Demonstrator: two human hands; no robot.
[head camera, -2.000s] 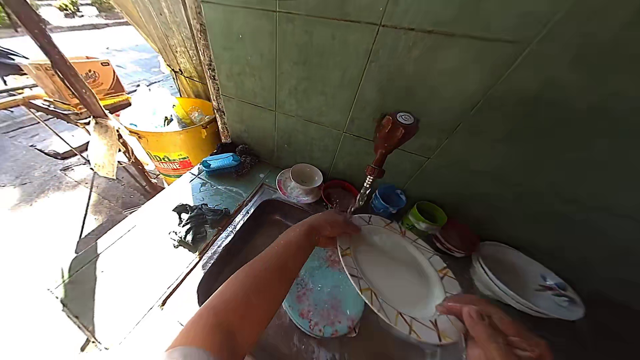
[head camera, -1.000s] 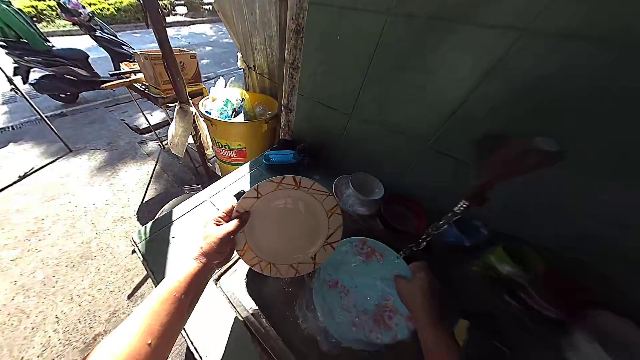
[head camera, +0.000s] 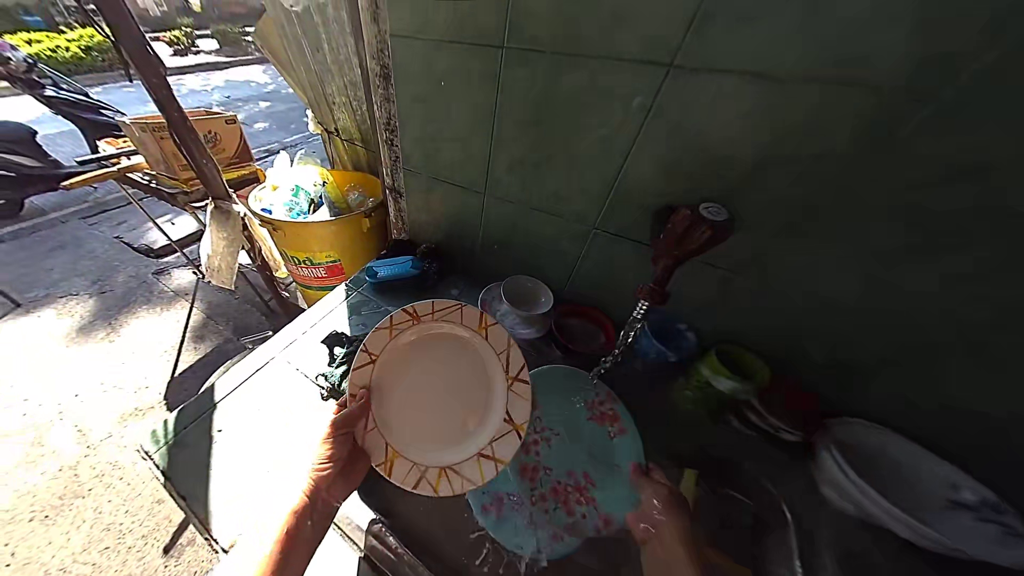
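Observation:
My left hand (head camera: 344, 456) grips the left rim of a white plate with a brown and yellow line pattern (head camera: 438, 392), tilted up toward me. Behind and right of it, my right hand (head camera: 660, 508) holds the right edge of a light blue plate with pink flowers (head camera: 572, 472). Water runs from a faucet with a dark red body (head camera: 670, 252) in a clear stream (head camera: 624, 340) onto the top of the blue plate. Part of the blue plate is hidden by the white one.
Along the tiled wall stand a white cup (head camera: 526, 298), a red bowl (head camera: 584, 328), a blue cup (head camera: 666, 340), a green cup (head camera: 732, 368) and white oval dishes (head camera: 912, 488). A blue brush (head camera: 394, 270) and dark cloth (head camera: 338, 364) lie on the counter near a yellow bucket (head camera: 332, 240).
Two seconds ago both hands held the patterned plate, with the blue plate lying below. The right hand now holds the blue plate, raised under the running water; the patterned plate is in the left hand.

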